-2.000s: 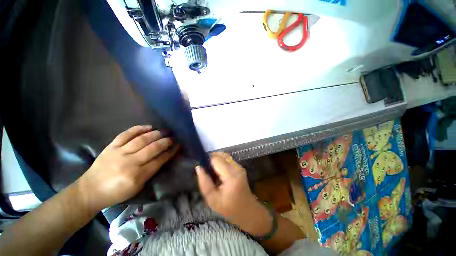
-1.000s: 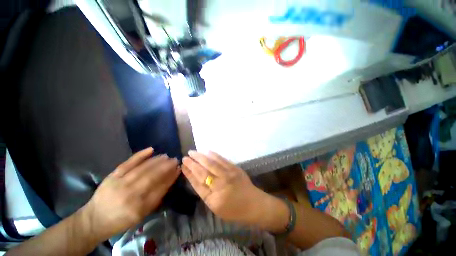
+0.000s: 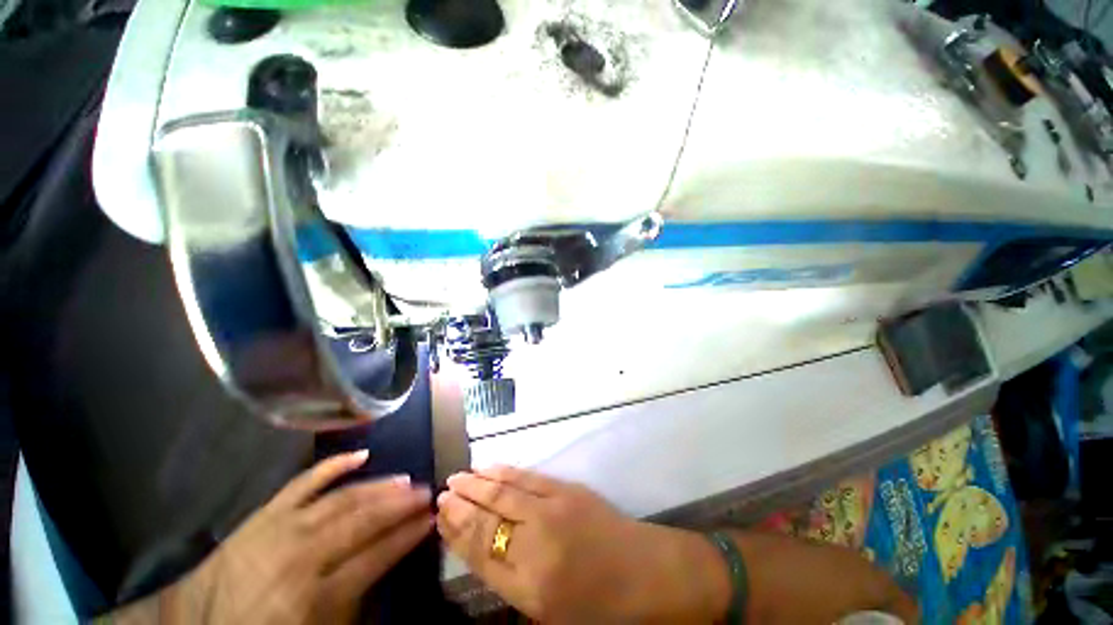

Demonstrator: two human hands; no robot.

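Observation:
Navy-black cloth (image 3: 397, 442) lies below the needle area of the white sewing machine (image 3: 488, 159). A narrow brown facing strip (image 3: 450, 427) shows along its right edge. The dark garment panel (image 3: 134, 403) spreads out at the left. My left hand (image 3: 324, 537) lies flat on the navy cloth, fingers extended. My right hand (image 3: 519, 537), with a yellow ring, has its fingertips at the cloth's right edge beside my left fingertips. The curved metal guard (image 3: 226, 281) and machine head hide part of the needle area.
The tension dial (image 3: 491, 397) is right of the needle area. A small dark block (image 3: 937, 348) sits at the table's right front edge. A blue butterfly-patterned cloth (image 3: 964, 501) is below right. Part of a green ring (image 3: 208, 4) shows at the top edge.
The view has shifted up over the machine head, and the scissors are no longer visible. Since the oldest frame, my hands have come together on the cloth and the brown strip has come into view.

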